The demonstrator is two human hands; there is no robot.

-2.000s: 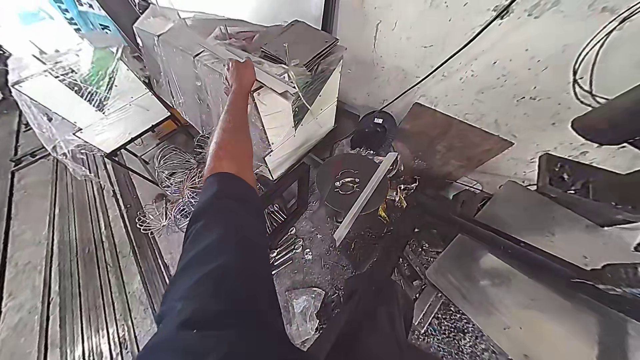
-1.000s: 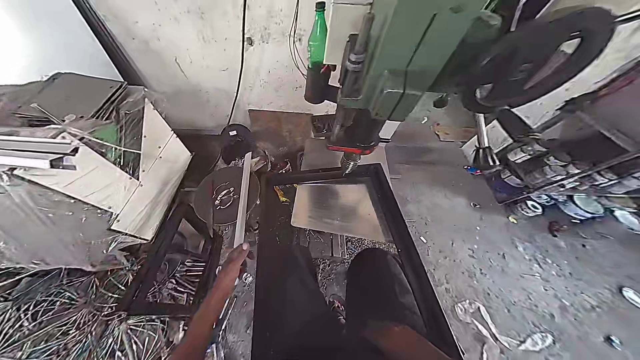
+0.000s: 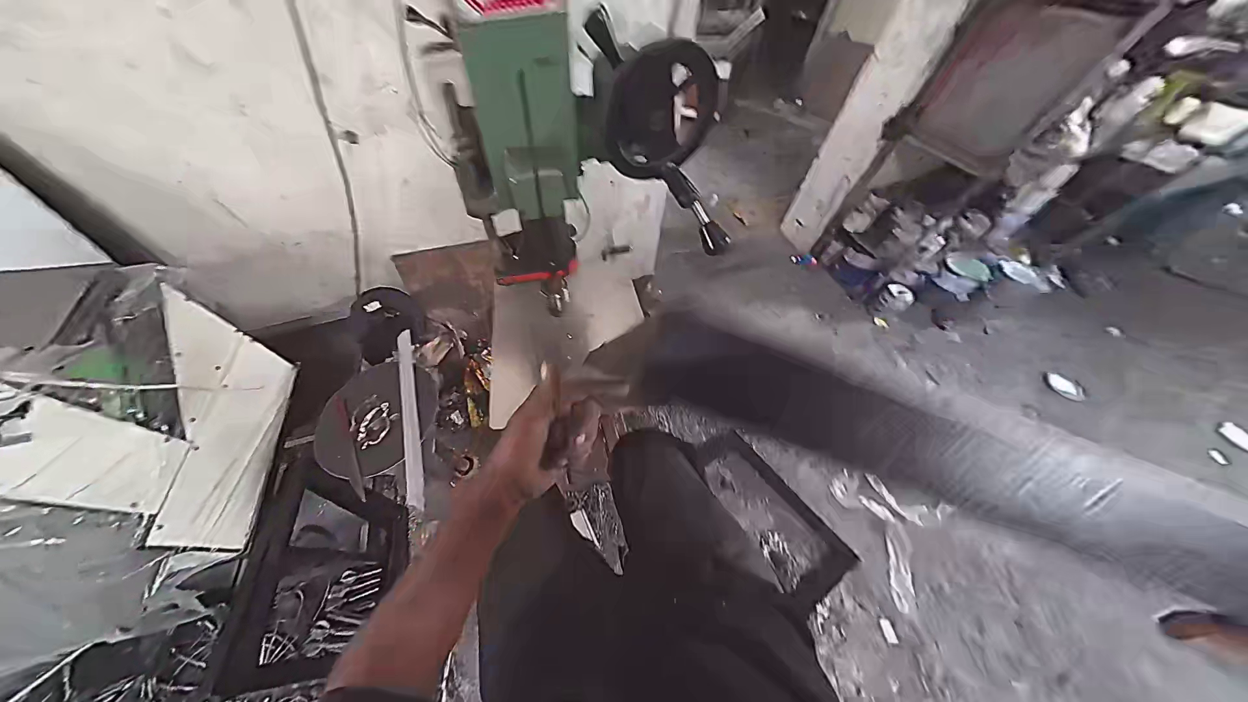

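My left hand (image 3: 546,444) is in the middle of the head view, above my dark trousers, its fingers curled beside the near end of a long dark bar (image 3: 907,429), which looks like metal. Blur hides whether they grip it. The bar slants down to the right edge. Below it there, a small skin-coloured part, perhaps my right hand (image 3: 1214,629), is cut off by the frame; its hold cannot be made out. A pale metal strip (image 3: 410,419) leans over a dark cutting disc (image 3: 370,424), left of my left hand.
A green drill press (image 3: 526,107) with a black handwheel (image 3: 663,107) stands ahead. Pale panels (image 3: 210,429) and a black frame with tools (image 3: 244,575) are at left. Another black frame (image 3: 824,575) lies beyond my knee. Cans and clutter (image 3: 960,273) stand at upper right.
The view has swung right from the panel stack. My left hand has left the pale strip it touched a second ago. The long dark bar now crosses the right side.
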